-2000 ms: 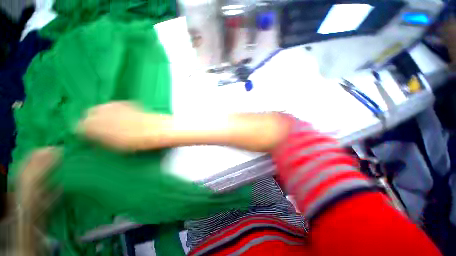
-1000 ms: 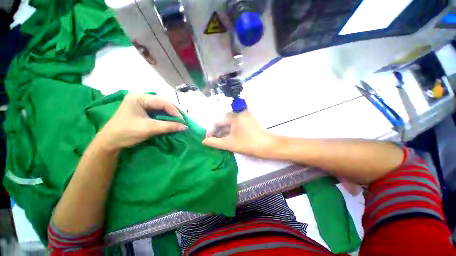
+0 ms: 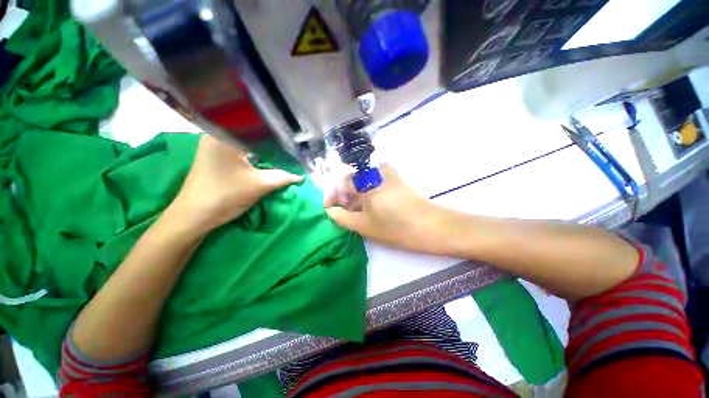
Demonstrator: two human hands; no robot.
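Observation:
A large bright green cloth (image 3: pixel 256 272) lies in folds over the left of the white machine table and reaches the needle area. My left hand (image 3: pixel 225 183) rests on it with the fingers at its edge, just left of the presser foot (image 3: pixel 315 159). My right hand (image 3: pixel 385 210) is right of the foot, its thumb and fingertips at the cloth's right edge, partly behind the small blue knob (image 3: pixel 367 179). The sewing machine head (image 3: pixel 264 70) stands above both hands. Bright light washes out the needle area, so the stitch point is not clear.
Blue-handled snips (image 3: pixel 606 159) lie on the table at right, near a tray with a yellow-orange item (image 3: pixel 686 134). A larger blue knob (image 3: pixel 394 49) and a black control panel (image 3: pixel 529 35) are above. A ruler strip (image 3: pixel 420 298) runs along the front edge. Green cloth (image 3: pixel 517 330) hangs below.
Both hands have come from the left and right to the cloth edge at the foot. Since the last earlier frame, the view is closer to the machine head and my left fingers have shifted nearer the foot.

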